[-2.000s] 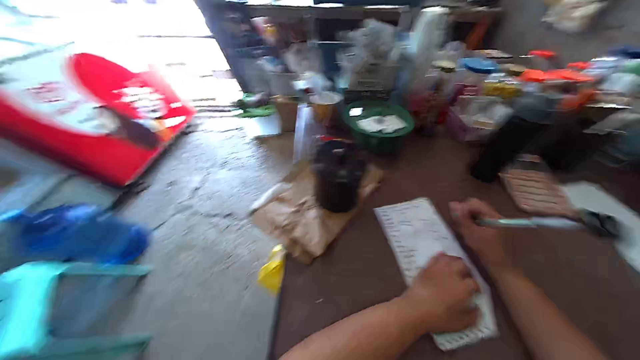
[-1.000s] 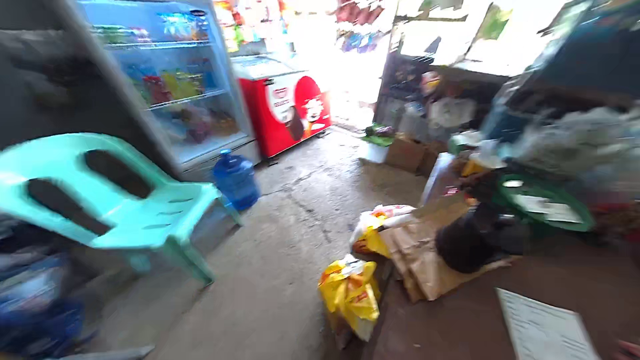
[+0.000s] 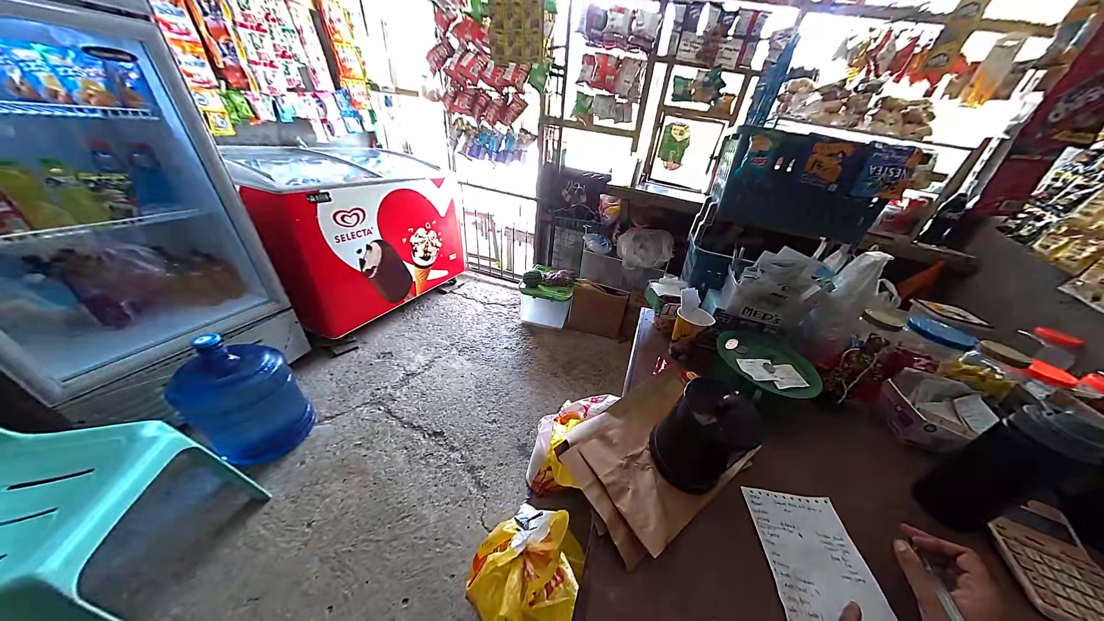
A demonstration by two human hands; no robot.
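A handwritten paper sheet (image 3: 811, 552) lies on the brown table (image 3: 690, 569). One fingertip of my left hand (image 3: 851, 611) rests on the sheet's lower part at the bottom edge of the view; the rest of that hand is out of frame. Right of the sheet, my right hand (image 3: 953, 573) holds a pen (image 3: 942, 590) between its fingers. A pink calculator (image 3: 1056, 561) lies beside this hand, with a dark tumbler (image 3: 983, 474) behind it. Left of the sheet, a black container (image 3: 703, 435) stands on brown paper bags (image 3: 625, 470).
Jars (image 3: 940, 332), a green dish (image 3: 768, 366) and plastic bags (image 3: 776, 289) crowd the table's back. Yellow bags (image 3: 526, 569) stand at its left side. Across the concrete floor are a blue water jug (image 3: 241, 401), a green plastic chair (image 3: 78, 509), a chest freezer (image 3: 345, 241) and a glass-door refrigerator (image 3: 129, 207).
The view has swung left and up from the table. Two seconds ago my left hand lay fully visible on the sheet; now only a fingertip shows. The pen remains in my right hand.
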